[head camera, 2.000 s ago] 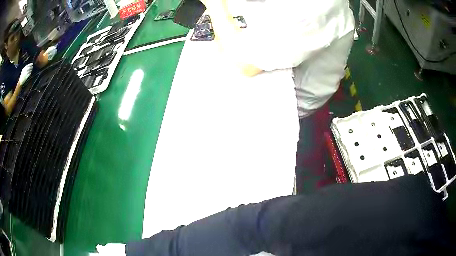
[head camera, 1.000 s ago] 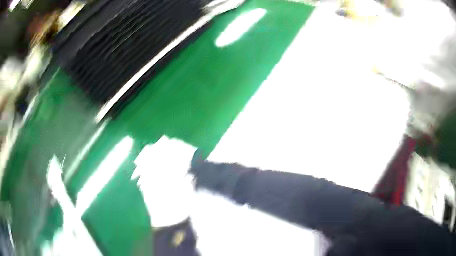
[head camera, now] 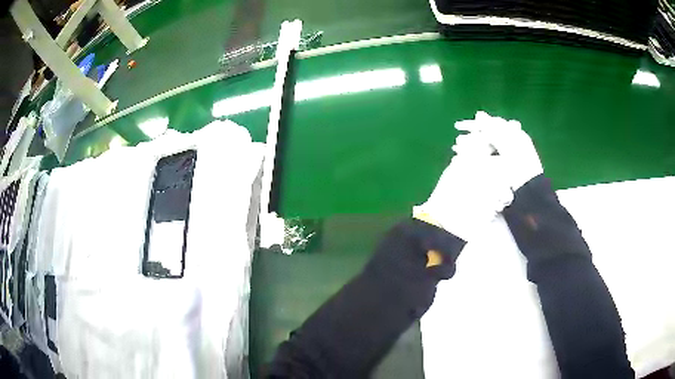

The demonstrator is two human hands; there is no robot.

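Both my hands wear white gloves and meet over the green surface, right of the middle. My left hand comes from the lower left and touches my right hand, whose fingers point up and left. The gloves merge in the glare, so the finger positions are partly hidden, and no part shows in them. A phone frame lies on the white cloth at the left, its upper part dark and its lower part showing white.
A white divider bar crosses the green surface, with crumpled clear tape at its ends. Stacked black trays stand at the top right. A white mat lies at the right. A slotted tray edge and clear plastic are at the left.
The view has swung left, bringing in the cloth, phone frame and divider bar; the black stack now sits at upper right. Both gloved hands are now clearly in view, together over the green surface.
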